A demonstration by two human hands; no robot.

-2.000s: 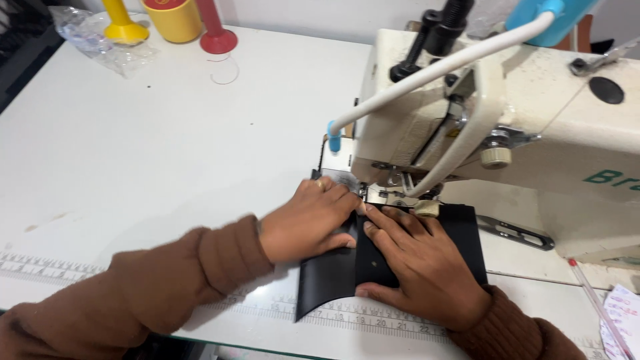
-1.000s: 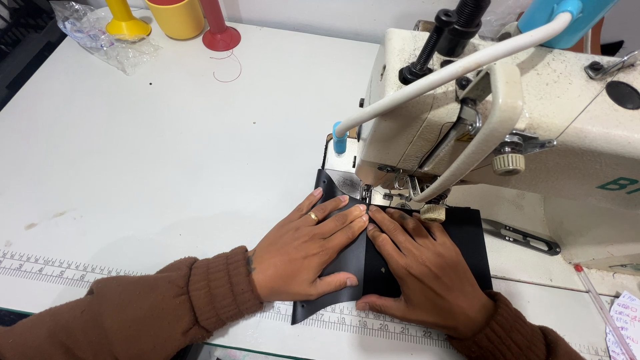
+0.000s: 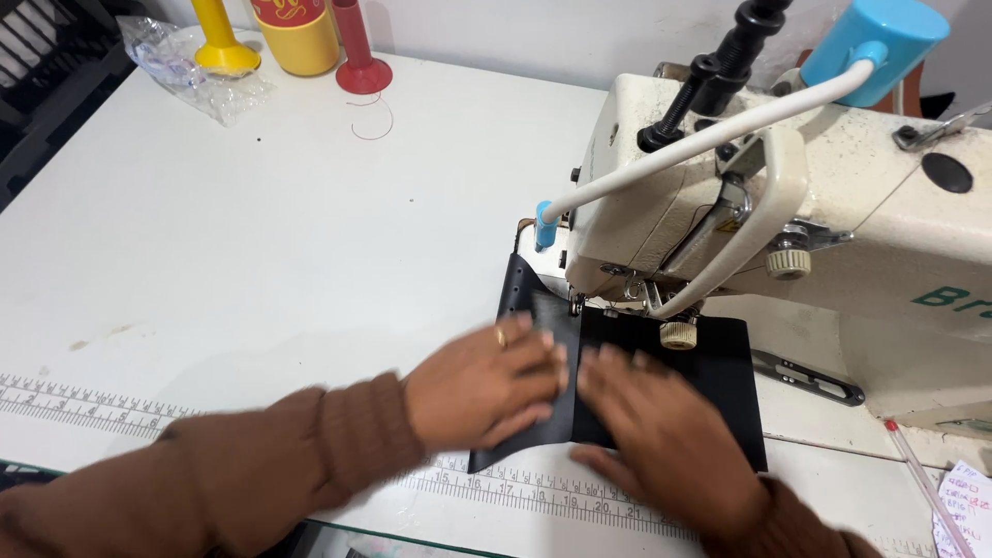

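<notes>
Black sheet material (image 3: 717, 403), perhaps leather or a synthetic, lies under the needle area of a cream industrial sewing machine (image 3: 620, 178). A dark grey curved piece (image 3: 562, 387) with a row of holes along its upper left edge adjoins it at a straight vertical line. My left hand (image 3: 492, 384), with a ring on one finger, rests flat on the grey piece, left of that line. On the black part, right of the line, is my right hand (image 3: 659, 434), blurred, its fingers pointing toward the machine. Neither hand is closed around anything. The needle tip is hard to make out.
A printed measuring scale (image 3: 511, 492) runs along the table's front edge. Thread cones' red (image 3: 364, 74) and yellow (image 3: 225, 54) stands, a yellow container (image 3: 302, 43) and a clear plastic bag (image 3: 209, 89) are at the back left. A pen (image 3: 926, 484) and written paper (image 3: 965, 504) lie right.
The black and grey pieces have shifted toward the machine's far side, and more of the holed edge shows at left. Both hands have moved back toward me from the needle area.
</notes>
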